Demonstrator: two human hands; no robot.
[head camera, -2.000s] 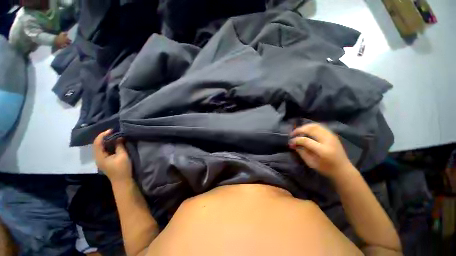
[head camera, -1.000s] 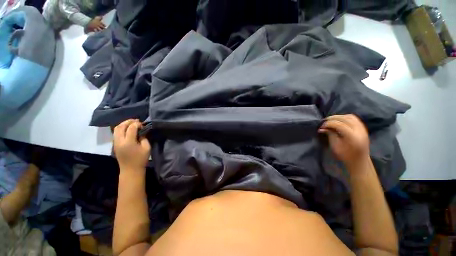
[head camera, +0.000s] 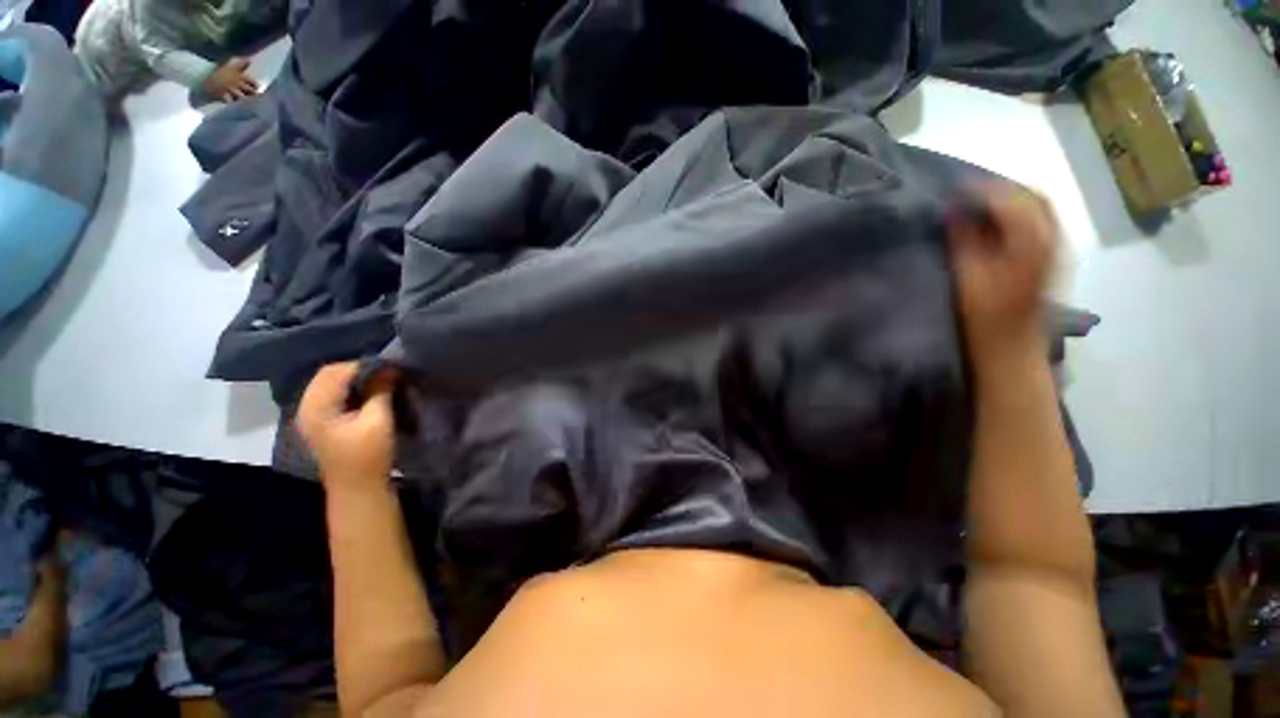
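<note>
A dark grey jacket or coat (head camera: 562, 281) lies in a soft heap across the white table and over its front edge. Its shinier lining (head camera: 660, 463) faces up nearest me. My left hand (head camera: 348, 421) is closed on the garment's edge at the left. My right hand (head camera: 1004, 253) is blurred and holds the same edge, raised at the right. The edge runs taut on a slant between both hands. My right fingertips are too blurred to see clearly.
The white table (head camera: 1172, 337) has a curved front edge. More dark garments (head camera: 407, 98) lie at the back and left. An open carton (head camera: 1144, 133) stands far right. A padded blue and grey seat (head camera: 49, 168) and a small child's hand (head camera: 229, 80) are at left.
My right hand has moved up and away from me, lifting the garment's edge and exposing more lining. My left hand keeps its hold. The small item on the table at right is now hidden.
</note>
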